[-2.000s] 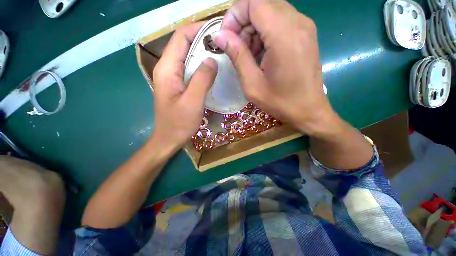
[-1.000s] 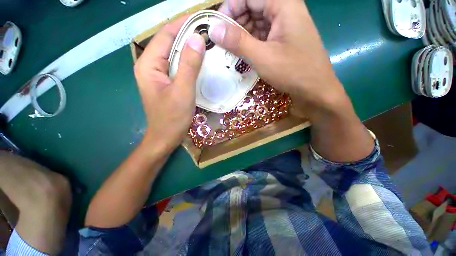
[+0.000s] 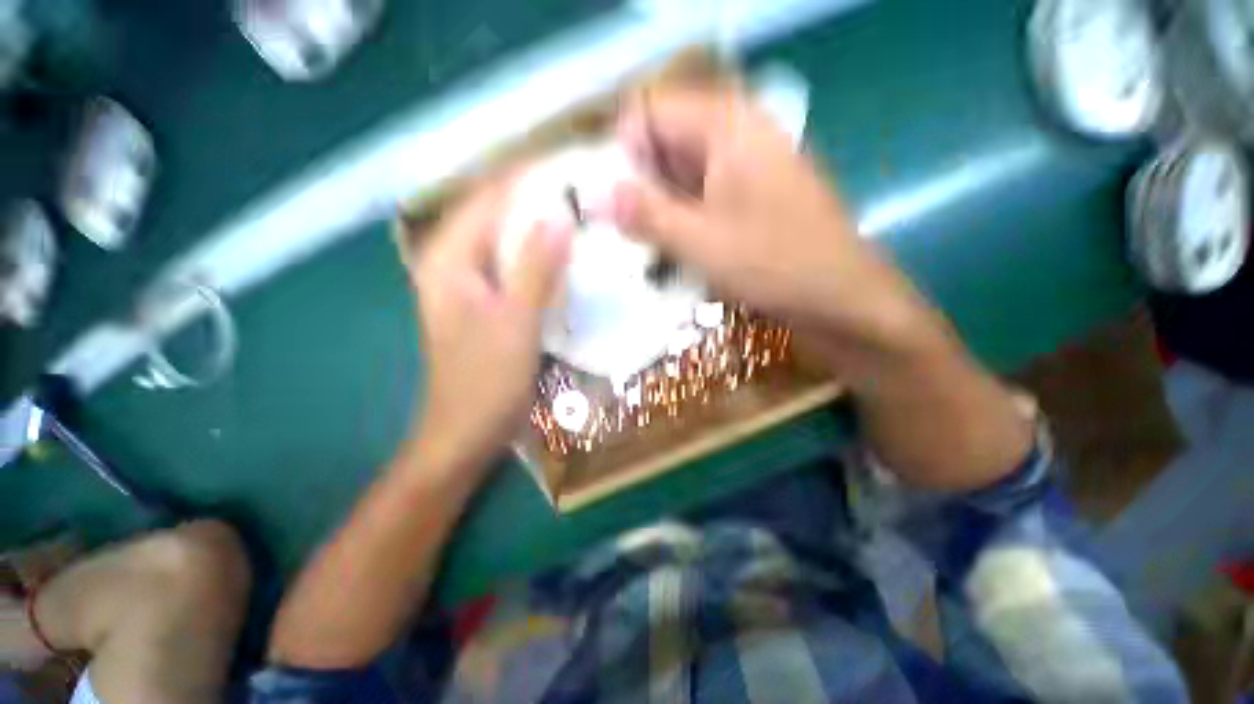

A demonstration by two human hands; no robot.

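Note:
A white cover plate [image 3: 612, 296] is held over the parts box [image 3: 701, 447]; the frame is blurred. My left hand [image 3: 475, 296] grips the plate's left side, thumb on its inner face. My right hand [image 3: 750, 206] is at the plate's upper right, with thumb and fingertips close to a dark hole. Whether a small part is between its fingers cannot be told. Copper-coloured rings [image 3: 660, 392] lie heaped in the box below the plate.
Stacked cover plates [image 3: 1190, 217] and more plates [image 3: 1096, 62] lie at right. Loose plates [image 3: 107, 172] lie at upper left. A pale ring [image 3: 200, 334] lies at left beside the white strip [image 3: 316, 186]. Another person's arm [image 3: 151, 598] is at lower left.
The view has shifted, so the bench, box and plate sit lower and more loose plates show at upper left. The frame is now blurred. Both hands remain at the plate.

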